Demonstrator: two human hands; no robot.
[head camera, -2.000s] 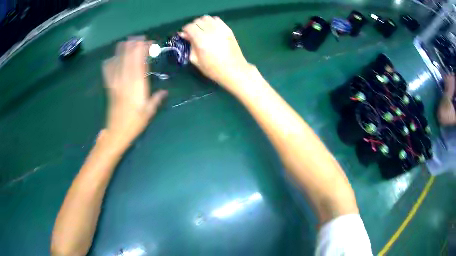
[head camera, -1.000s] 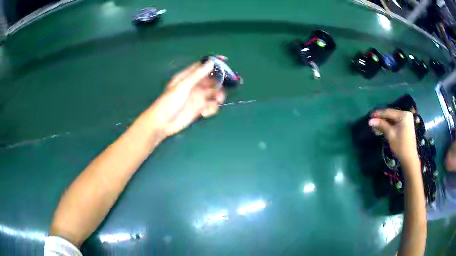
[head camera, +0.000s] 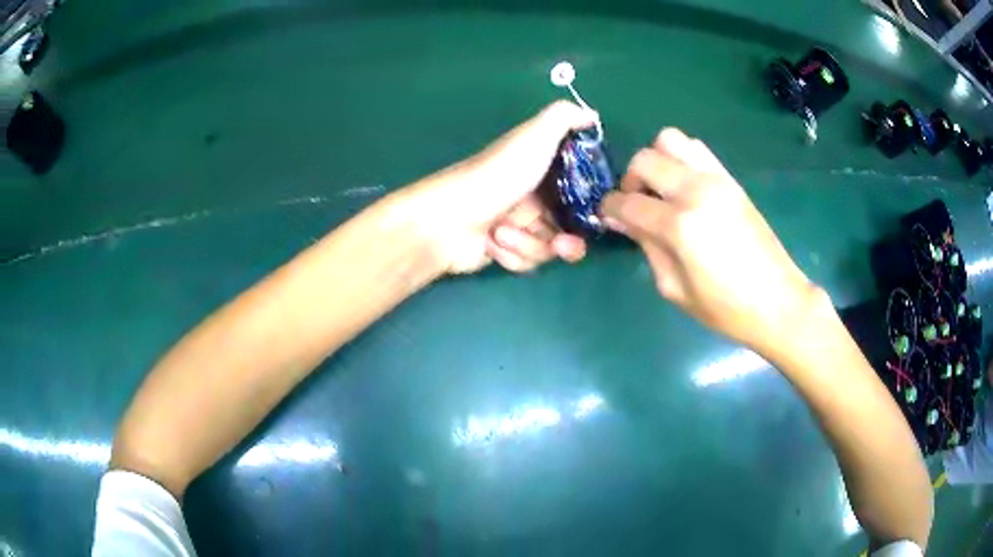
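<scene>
A round blue circuit board (head camera: 585, 183) is in my left hand (head camera: 512, 207), tilted nearly edge-on, with the thumb at its top and fingers below. A white lead curls from the board's top edge and ends in a round white end piece (head camera: 562, 74) above my hand. My right hand (head camera: 691, 223) is at the board's lower right edge, its thumb and fingertips close together there. Anything between these fingertips is hidden.
Grouped black housings (head camera: 933, 337) with red wires and pale discs stand at the right. A housing (head camera: 822, 82) with a board beside it lies upper right, and more units (head camera: 898, 128) lie farther right. A black housing (head camera: 35, 133) is at the far left. The surface is shiny green.
My right hand has come from the grouped housings to the board in my left hand. The view has shifted, so the housings appear farther right. The white end piece now shows above my left hand.
</scene>
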